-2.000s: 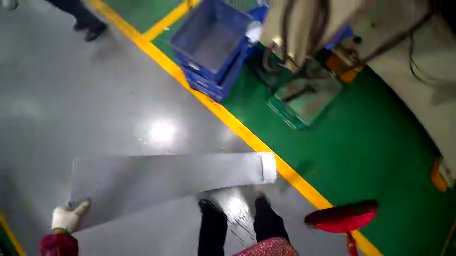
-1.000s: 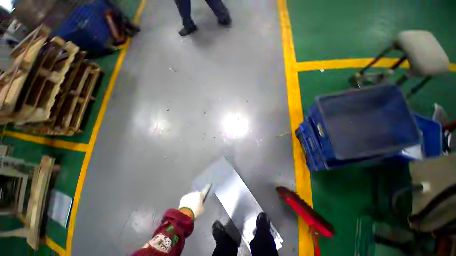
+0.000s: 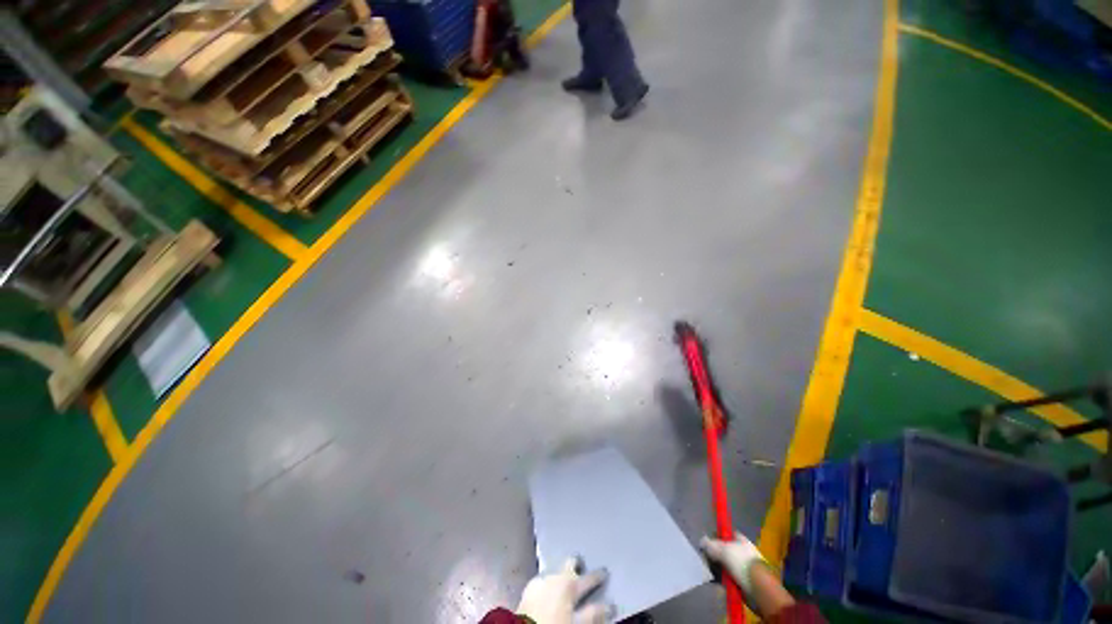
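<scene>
My left hand [image 3: 565, 595], in a white glove, is at the bottom edge on the near left part of the pale flat sheet [image 3: 620, 524], thumb and fingers over its edge. The sheet slopes away from me over the grey floor. My right hand [image 3: 739, 558], in a white glove, is closed around the red handle of the broom [image 3: 704, 380]. The broom's red head with dark bristles is beyond the sheet's right side, over the walkway. Small dark specks lie on the floor beyond the sheet.
Stacked blue crates [image 3: 963, 524] stand right of the yellow line. Wooden pallets [image 3: 274, 92] are stacked at the upper left, beside a blue container [image 3: 429, 34]. A person's legs [image 3: 604, 55] are on the walkway ahead. Another flat sheet [image 3: 172, 347] lies at the left.
The view has turned. The broom head has moved forward and left, away from the yellow line. My right hand has come into view on the handle. The sheet now points forward, away from my feet.
</scene>
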